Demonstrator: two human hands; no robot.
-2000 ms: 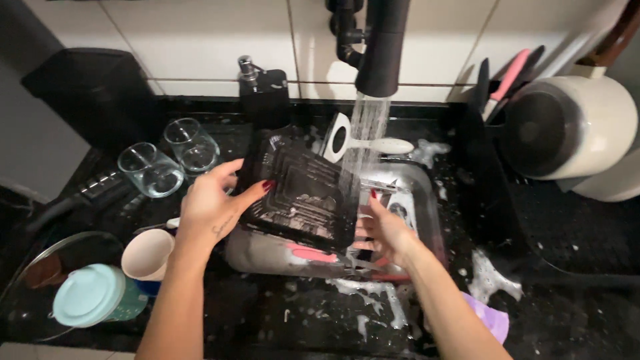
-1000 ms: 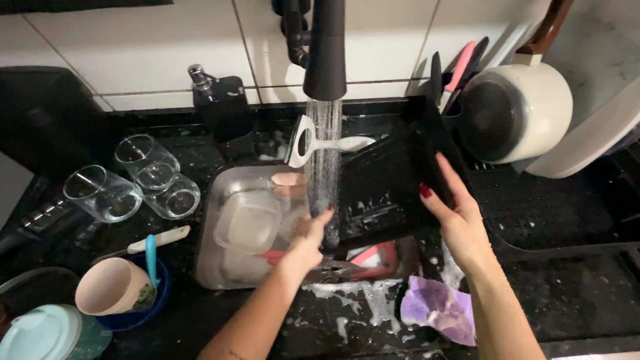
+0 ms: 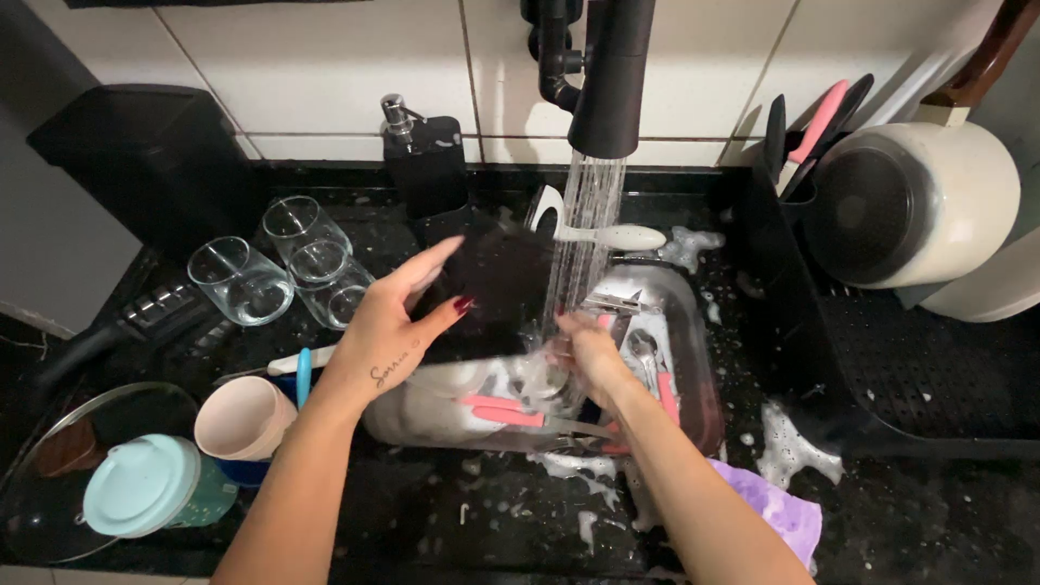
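My left hand (image 3: 398,329) grips the left side of a black plastic container (image 3: 496,288), blurred by motion. My right hand (image 3: 589,353) is at its right side under the falling water, fingers bent and blurred; whether it touches the container is unclear. A black faucet (image 3: 609,89) pours a spray just right of the container. Below lies a clear basin (image 3: 707,366) of soapy water, holding pink-handled knives (image 3: 508,414), a spoon (image 3: 643,349) and a metal peeler or grater piece (image 3: 613,302). Behind the basin rests a white-handled brush (image 3: 621,237).
Several glasses (image 3: 241,280), a pink cup (image 3: 244,418), a lidded turquoise cup (image 3: 142,487) and a glass lid (image 3: 49,532) stand left. A soap dispenser (image 3: 426,166) is behind. At right are a black dish rack (image 3: 918,439), a cream pan (image 3: 959,203) and a purple cloth (image 3: 772,512).
One second ago the black container was on the right, with my right hand on its right side; now it is left of the water, with my left hand on it. The view has shifted.
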